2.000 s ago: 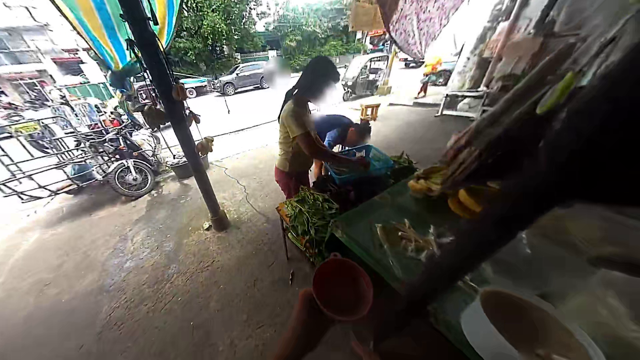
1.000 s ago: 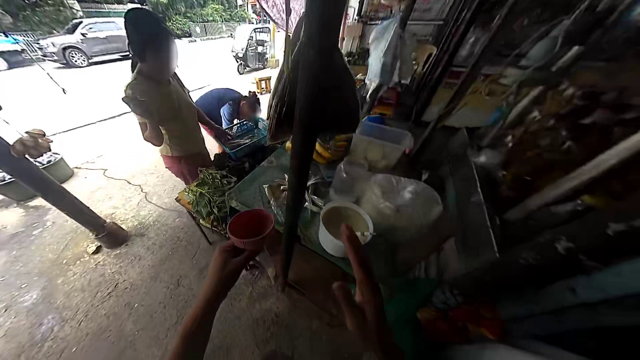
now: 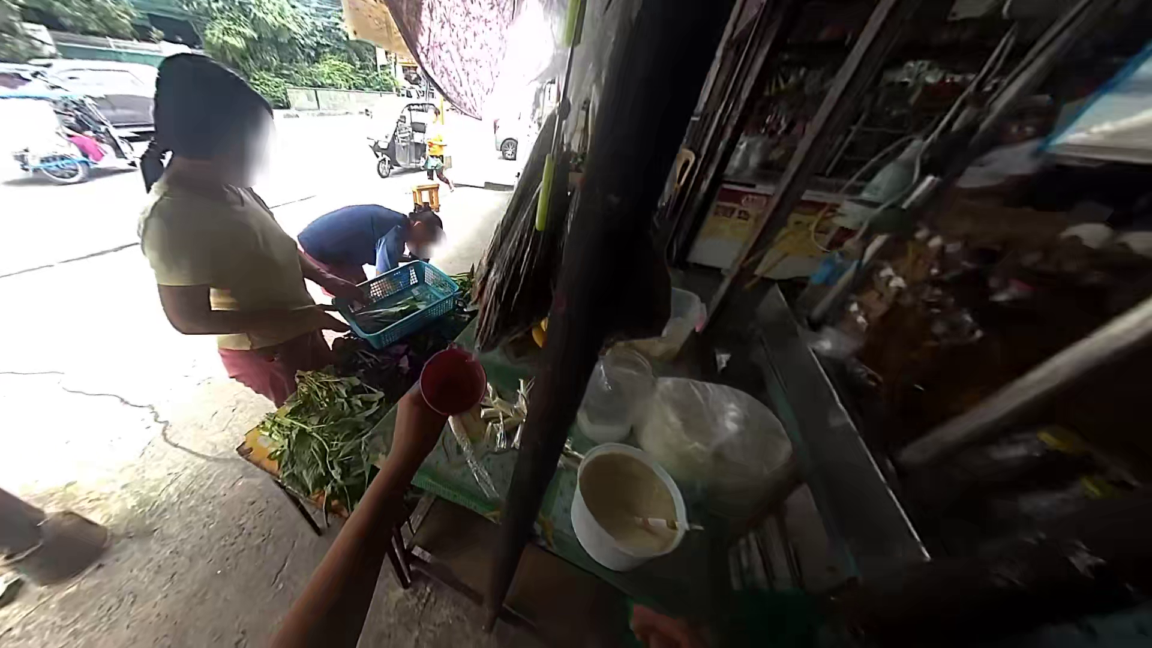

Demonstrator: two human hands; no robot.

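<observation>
My left hand (image 3: 418,423) holds a small red plastic bowl (image 3: 453,382) over the near end of the green-covered table (image 3: 553,499). At the bottom edge, only a small dark part of my right hand (image 3: 664,627) shows, so its fingers cannot be read. A white bucket (image 3: 627,506) with pale contents and a utensil handle stands on the table, right of the dark wooden post (image 3: 576,315). Behind it are a translucent container (image 3: 615,394) and a clear plastic bag (image 3: 715,436) with pale contents. Leafy greens (image 3: 326,432) lie left of my forearm.
A person in a yellow-green shirt (image 3: 220,261) holds a blue plastic basket (image 3: 400,306) across the table. Another person in blue (image 3: 355,236) bends beyond it. The slanting post divides the view before me, and a bundle of thin sticks (image 3: 522,243) hangs beside it.
The left hand has moved the red bowl forward, toward the basket. The right hand, raised over the white bucket one second ago, has dropped to the bottom edge. The view has shifted.
</observation>
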